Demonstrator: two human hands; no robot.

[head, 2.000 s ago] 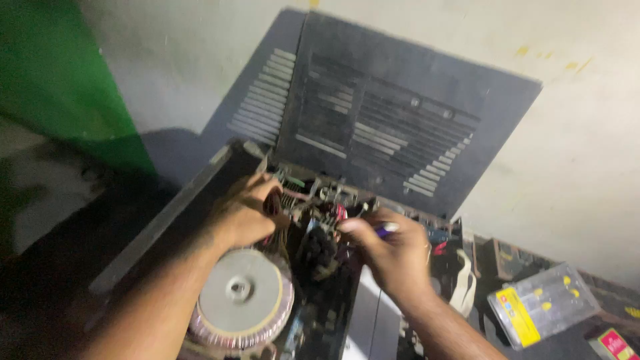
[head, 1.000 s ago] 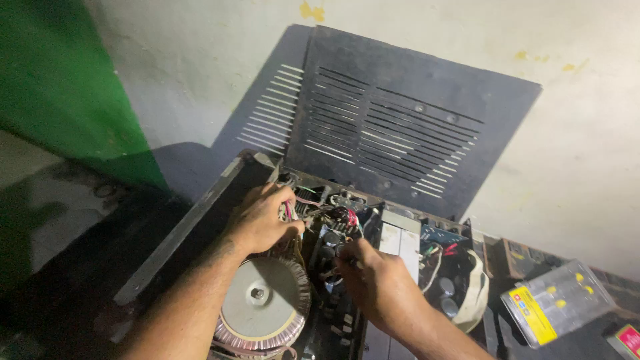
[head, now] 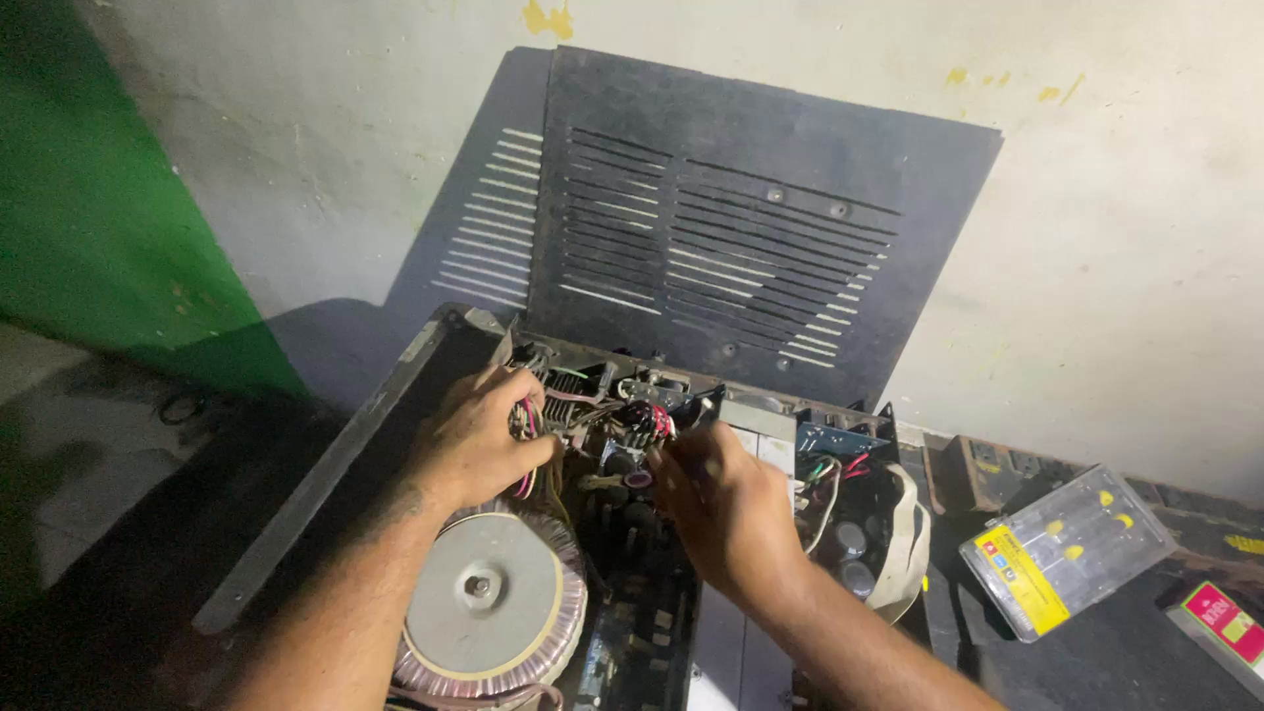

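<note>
An opened amplifier chassis [head: 321,504] shows its insides below me. My left hand [head: 489,439] is closed around a bundle of thin coloured wires [head: 526,420] at the rear left, just above a toroidal transformer [head: 484,597] with a grey round cap. My right hand [head: 716,489] is over the middle, fingers bent together beside red wires [head: 655,420] and a circuit board with capacitors [head: 640,515]; whether something is between its fingertips I cannot tell. A grey metal plate [head: 746,647] runs under the right wrist. Farther right are more capacitors [head: 851,540] and a white flat cable [head: 904,533].
A slotted dark metal cover [head: 760,227] leans upright against the wall behind the chassis. On the right lie a clear plastic case with a yellow label [head: 1071,548] and a red and white box [head: 1224,627]. Behind them stands a rusty metal strip [head: 997,469].
My left hand keeps its place at the wires by the transformer. My right hand earlier held something with a bluish end, which no longer shows clearly. The view has shifted somewhat.
</note>
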